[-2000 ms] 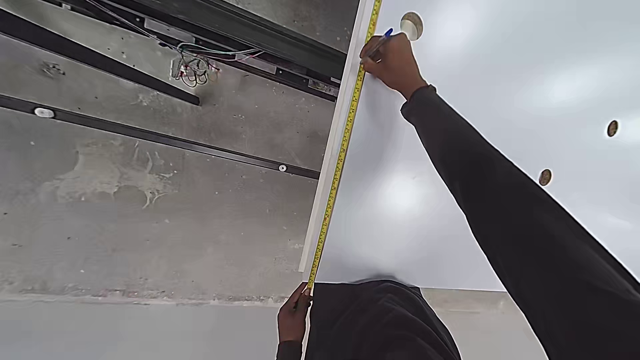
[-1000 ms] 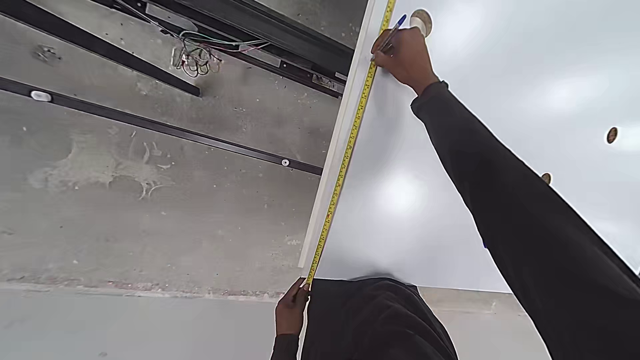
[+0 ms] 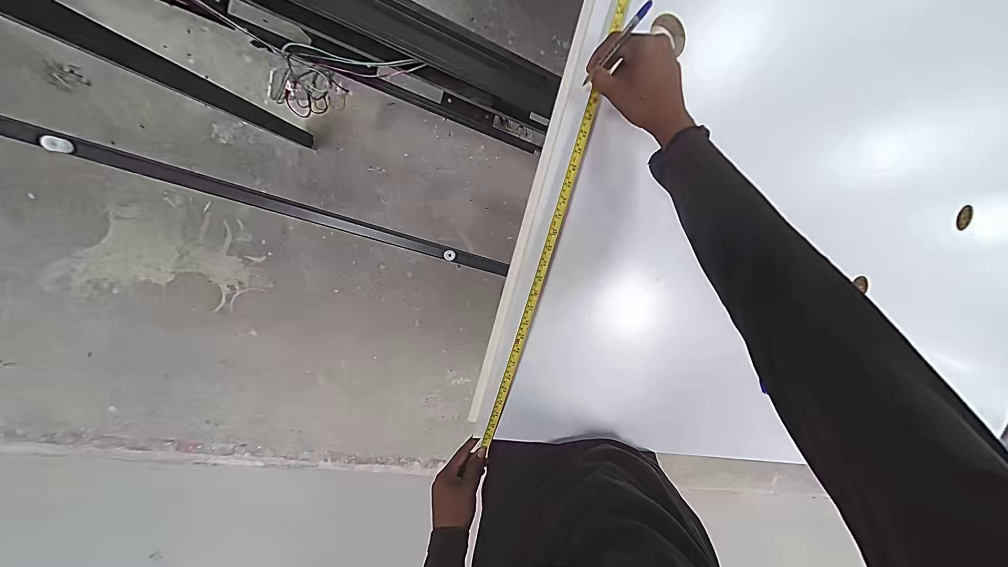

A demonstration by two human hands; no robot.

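A yellow tape measure blade (image 3: 543,260) lies stretched along the left edge of a glossy white panel (image 3: 630,362). Near the panel's bottom left corner, my left hand (image 3: 458,488) pinches the blade's lower end between thumb and fingers. Far up the panel, my right hand (image 3: 642,79) holds a ballpoint pen (image 3: 630,31) with a blue cap end. The pen's tip points down and left at the panel's edge beside the blade. Part of the blade passes under my right hand, and its upper end is out of view.
A white strip (image 3: 516,276) runs along the panel's left side. Round holes (image 3: 964,217) mark the panel. On the concrete floor (image 3: 354,331) at left are a black metal bar (image 3: 260,201), black rails (image 3: 472,63) and a bundle of loose wires (image 3: 307,83).
Both hands stay at the tape, the left at its lower end and the right with the pen. The view has shifted a little.
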